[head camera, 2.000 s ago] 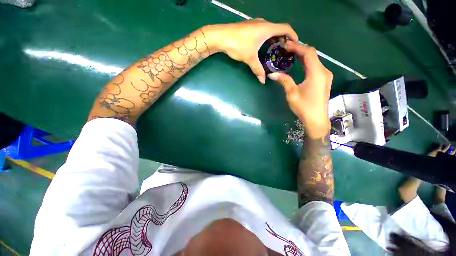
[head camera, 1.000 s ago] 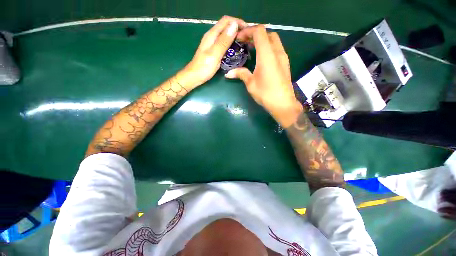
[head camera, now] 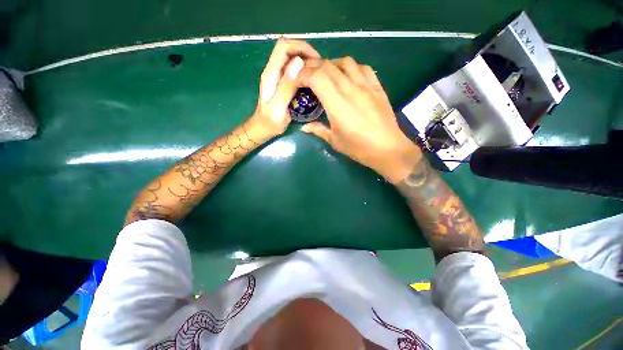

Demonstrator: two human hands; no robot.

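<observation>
A black round unit [head camera: 305,105] is held between both hands above the green bench, its detailed dark end with small shiny spots facing up. My left hand [head camera: 280,85] wraps its far and left side. My right hand [head camera: 352,102] lies over its far right side, with the thumb near its lower right edge. Fingers hide the unit's far part. A black electric screwdriver [head camera: 540,167] lies at the right, its thin tip by the screw feeder, with neither hand on it.
The white screw feeder [head camera: 502,102] stands on the green bench [head camera: 294,198] at the right. A white line [head camera: 171,45] crosses behind my hands. A small dark piece [head camera: 175,60] lies at the back left. A grey object [head camera: 14,106] sits at the left edge. A person's white sleeve [head camera: 587,247] shows at lower right.
The view has shifted, with the feeder and screwdriver larger than two seconds ago. My hands and the unit now appear further left, and my right fingers cover more of the unit's far side.
</observation>
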